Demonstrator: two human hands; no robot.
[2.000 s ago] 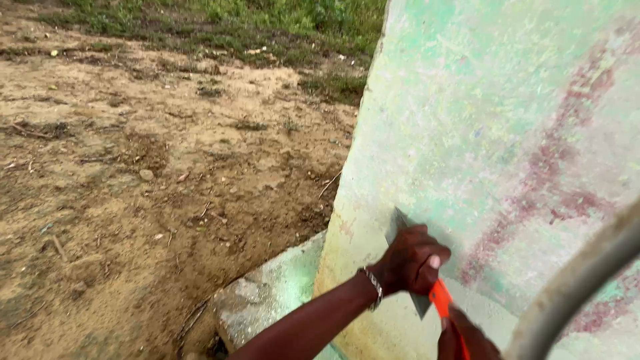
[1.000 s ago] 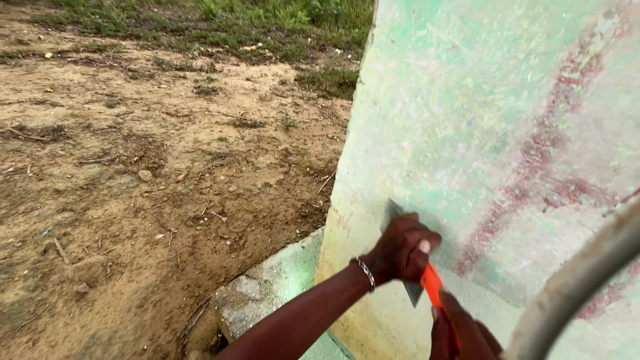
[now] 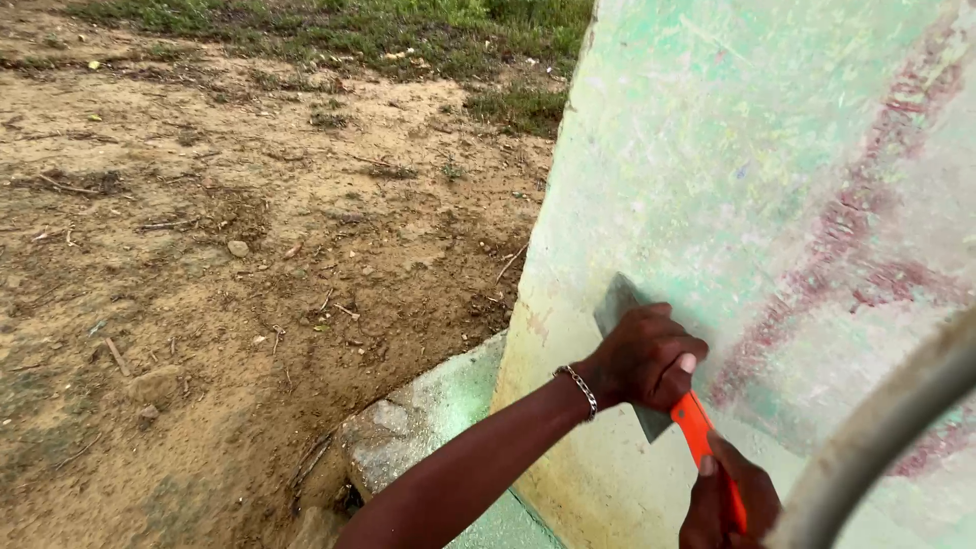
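A scraper with a wide metal blade and an orange handle lies against a painted wall of faded green, white and dark red. My left hand, with a chain bracelet at the wrist, is closed over the blade where it meets the handle. Blade corners show above and below its fingers. Lower down, my right hand grips the handle near its end. The middle of the blade is hidden under my left hand.
A curved grey pipe or bar crosses the lower right, close to the camera. A green-painted concrete ledge juts out at the wall's foot. Bare soil with twigs and stones lies left, with grass behind.
Both hands keep their hold on the scraper, which has shifted slightly along the wall. Nothing else has plainly changed.
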